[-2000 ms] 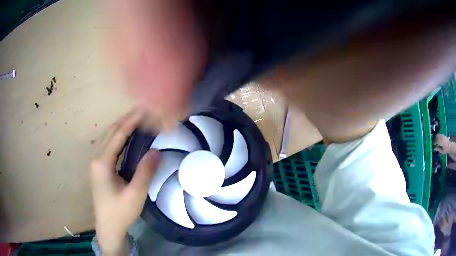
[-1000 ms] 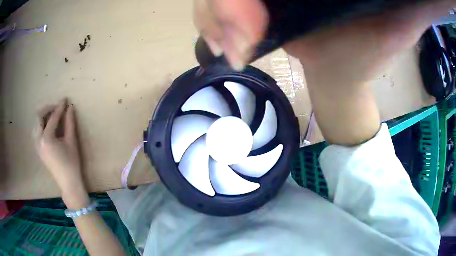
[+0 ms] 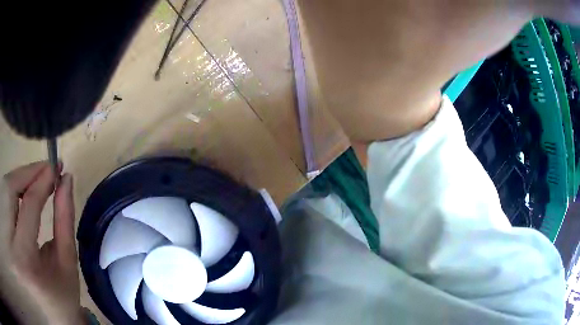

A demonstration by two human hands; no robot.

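Note:
The black wheel-shaped housing (image 3: 257, 260) lies at the lower left, cover face up, with curved white spokes and a round white centre. The picture's bottom edge cuts it off. A black electric screwdriver (image 3: 60, 57) fills the top left, its thin metal bit pointing down. My left hand (image 3: 38, 254) is left of the housing, thumb and fingertips pinched at the bit's tip. Any screw there is too small to tell. My right forearm reaches in from the right; my right hand is not in view.
A pale lilac ribbon cable (image 3: 300, 95) lies across the taped cardboard (image 3: 229, 133). Thin dark sticks (image 3: 168, 51) cross near the top. Small dark specks lie by the screwdriver. A green crate (image 3: 553, 127) with black units stands at the right, beside my sleeve.
The housing appears lower and further left as the view has shifted. My left hand has gone from open over the cardboard to pinching at the bit's tip. The screwdriver has moved to the left.

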